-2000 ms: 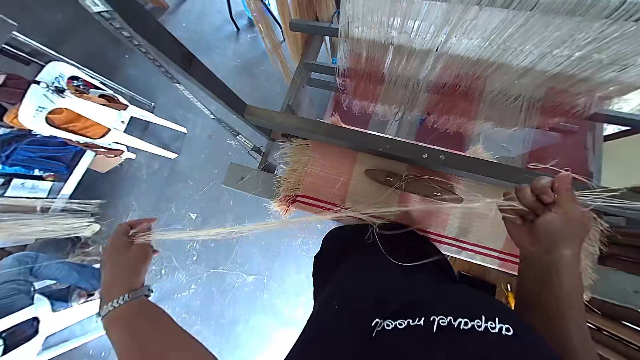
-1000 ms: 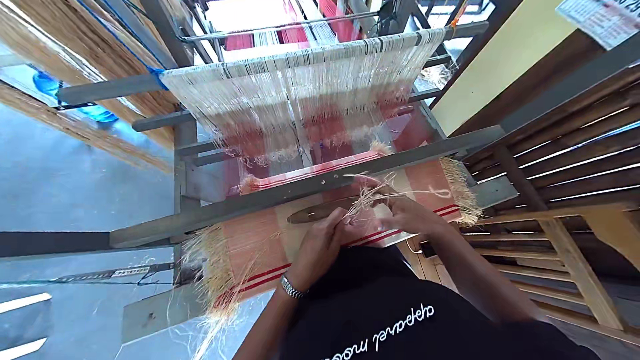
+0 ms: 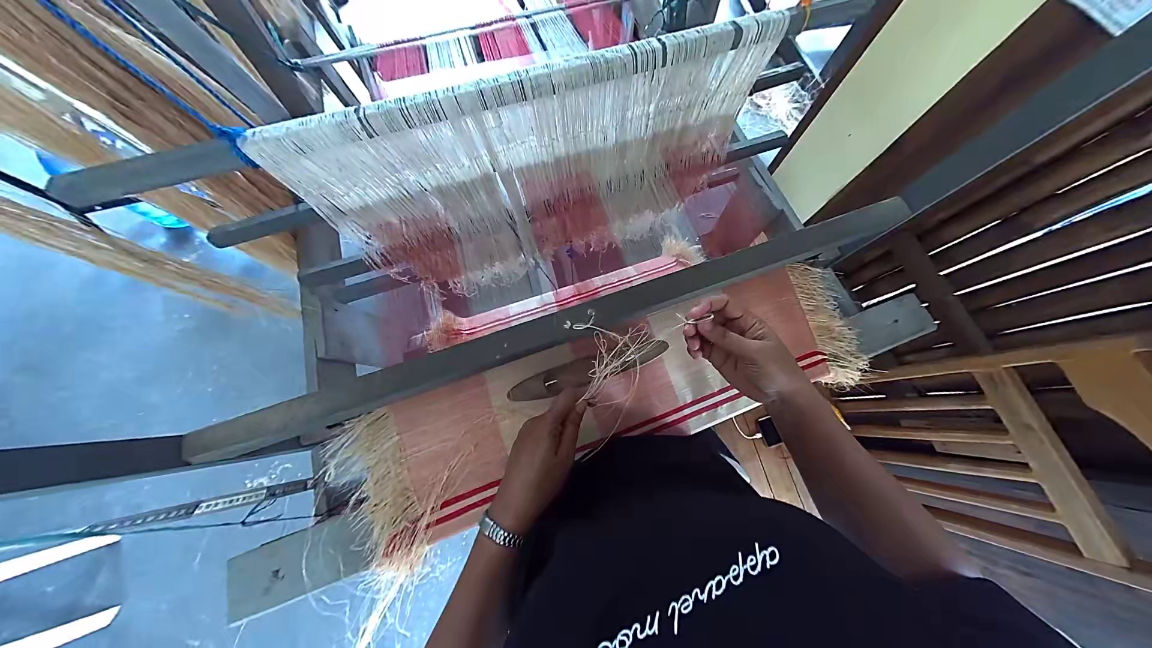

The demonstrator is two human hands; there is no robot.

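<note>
My left hand (image 3: 544,450), with a metal-banded watch at its wrist, pinches a bundle of pale fibre strands (image 3: 621,360) over the woven cloth. To its right, my right hand (image 3: 738,346) holds a small loop of pale strand (image 3: 695,319) between thumb and fingertips. A wooden boat shuttle (image 3: 531,387) lies on the cloth, partly covered by the strands. The pink and cream woven cloth (image 3: 450,441) has red stripes and frayed fibre edges, and spans the front of the loom under both hands.
A wooden loom beam (image 3: 405,364) crosses just beyond my hands. Behind it hang white heddle strings (image 3: 540,117). Long tan fibres (image 3: 99,99) hang at the upper left. At the right stand a slatted wooden wall (image 3: 1062,225) and a wooden bench (image 3: 1035,450).
Two seconds ago my hands were wide apart with long strands stretched between them; one second ago they were together over the shuttle. Now they are slightly apart. The view has swung greatly.
</note>
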